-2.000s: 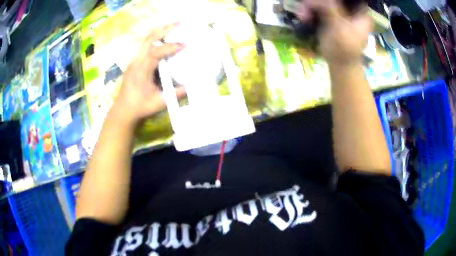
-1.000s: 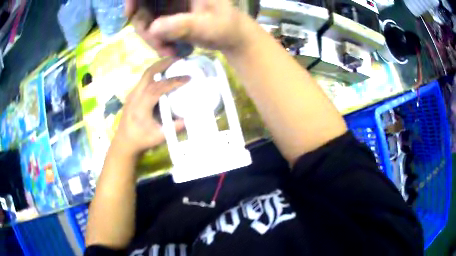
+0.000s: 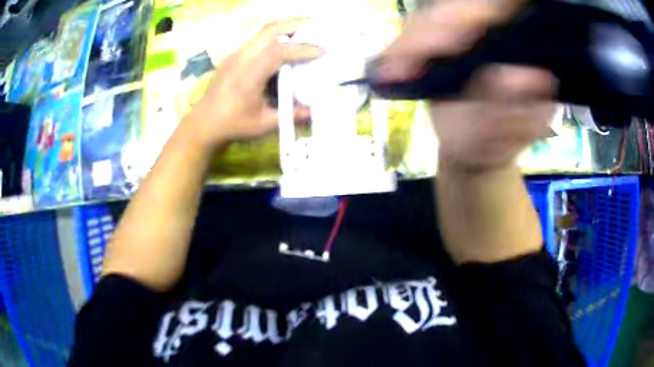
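A white mounting frame [image 3: 337,168] with side arms lies over the yellow work surface, its near end at the bench edge. Its far part is washed out by glare around a white round housing [image 3: 319,86]. My left hand [image 3: 244,89] holds the frame's left side, fingers over the top. My right hand [image 3: 487,107], blurred, is shut on a thick black electric screwdriver [image 3: 531,54], held sideways. Its thin dark tip points left, over the housing; whether it touches cannot be told. A red lead wire [image 3: 335,228] hangs from the frame's near end.
Colourful printed sheets [image 3: 54,132] cover the bench's left. A black box-shaped part [image 3: 13,143] is at the far left. Blue crates stand below the bench edge at left [image 3: 32,258] and right [image 3: 609,236]; the right one holds small parts.
My right hand has moved from above the frame's far end to its right side, with the black screwdriver now clearly in view. My left hand stays on the frame. The camera view has shifted.
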